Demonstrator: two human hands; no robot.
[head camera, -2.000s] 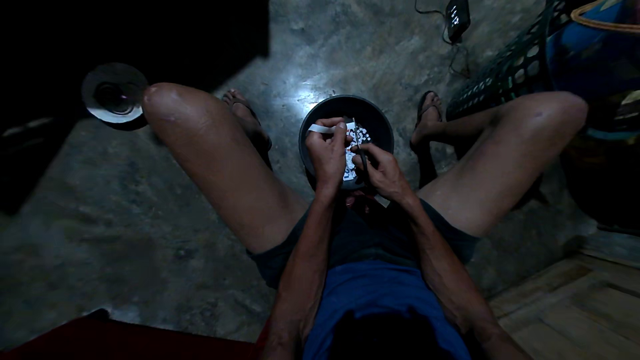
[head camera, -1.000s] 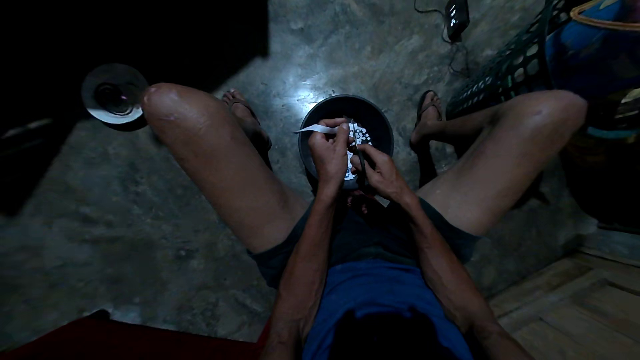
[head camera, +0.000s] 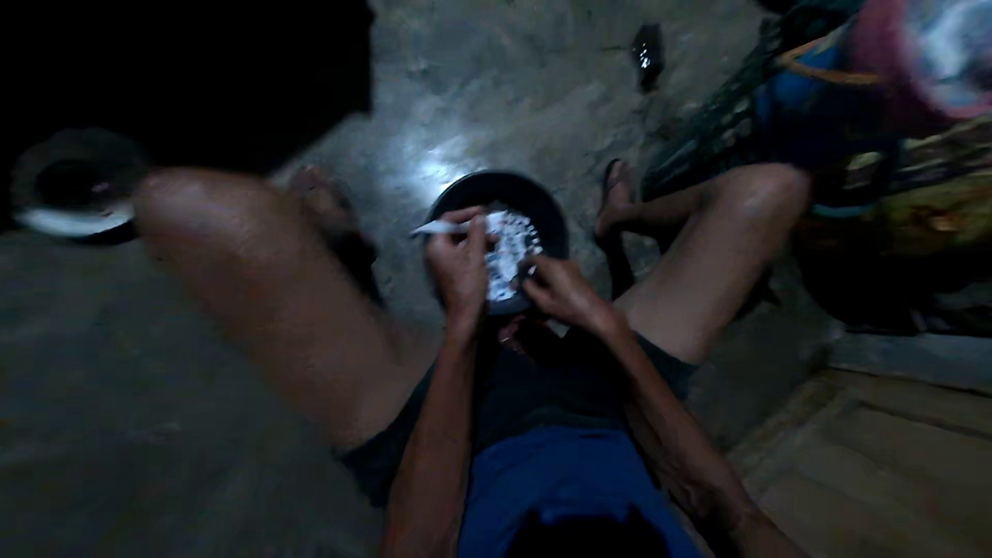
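Note:
A dark round bowl (head camera: 553, 213) sits on the floor between my legs, with many small white pieces (head camera: 511, 248) inside it. Over its left side, my left hand (head camera: 463, 256) is closed on a pale, thin strip (head camera: 442, 227) that sticks out to the left and narrows to a tip. My right hand (head camera: 562, 291) is at the lower right rim with its fingers curled; something small and dark seems to be between them, too blurred to name. The two hands are a little apart, with the white pieces between them.
A round object with a pale rim (head camera: 74, 221) lies beside my left knee. A dark object (head camera: 646, 58) rests on the floor ahead. At the right are a dark perforated basket (head camera: 709, 136), a pink-rimmed container (head camera: 891, 54) and a wooden surface (head camera: 891, 457).
The view has shifted, bringing the pink-rimmed container into sight at the right. My right hand has moved a little away from my left. The left hand still holds the pale strip.

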